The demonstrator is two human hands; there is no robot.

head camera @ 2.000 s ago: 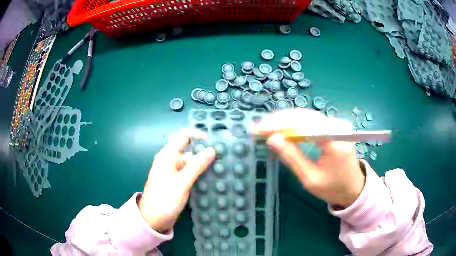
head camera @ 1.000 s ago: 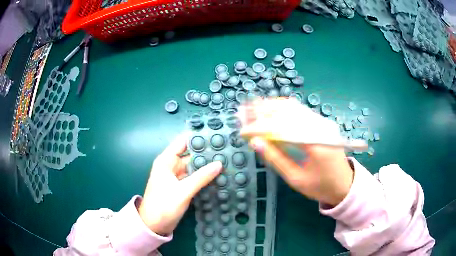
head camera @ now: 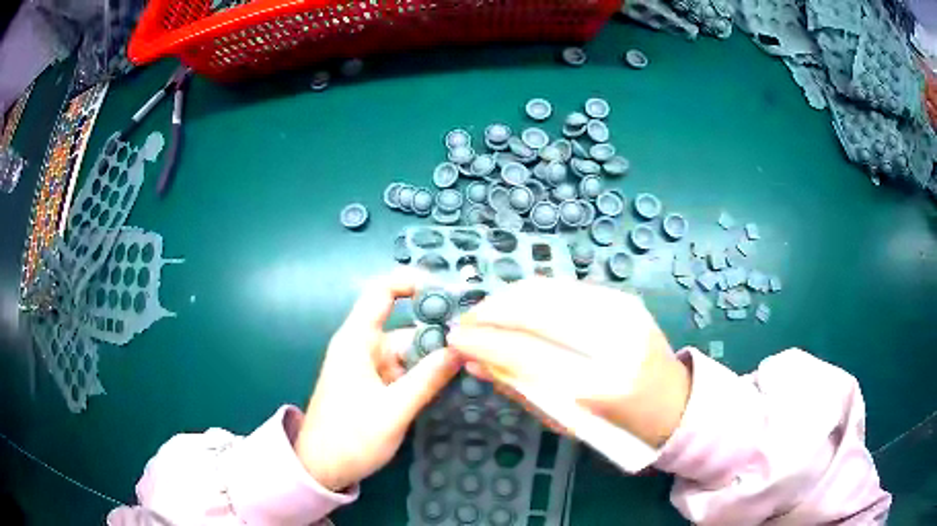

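Observation:
The grey moulded rubber sheet (head camera: 472, 481) hangs lengthwise in front of me. Its top rows are open holes, and raised round domes show lower down, with one open hole among them. My left hand (head camera: 360, 385) grips its left edge, thumb on top beside two domes. My right hand (head camera: 575, 354) is over the sheet, fingertips close to my left thumb. It holds a pen-like tool (head camera: 606, 437), white barrel slanting down to the right; its tip is hidden by the fingers. Loose rubber caps (head camera: 521, 198) lie heaped just beyond the sheet.
A red perforated basket (head camera: 339, 41) is at the top. Small square rubber pieces (head camera: 732, 277) lie scattered at right. Grey waste webs (head camera: 128, 272) and dark-handled pliers (head camera: 175, 134) lie at left, with a patterned strip (head camera: 57, 195). Bumpy grey sheets (head camera: 873, 103) are stacked top right.
My right hand has moved down and left over the sheet, and the tool has swung from nearly level to slanting. More holes show in the sheet's upper rows.

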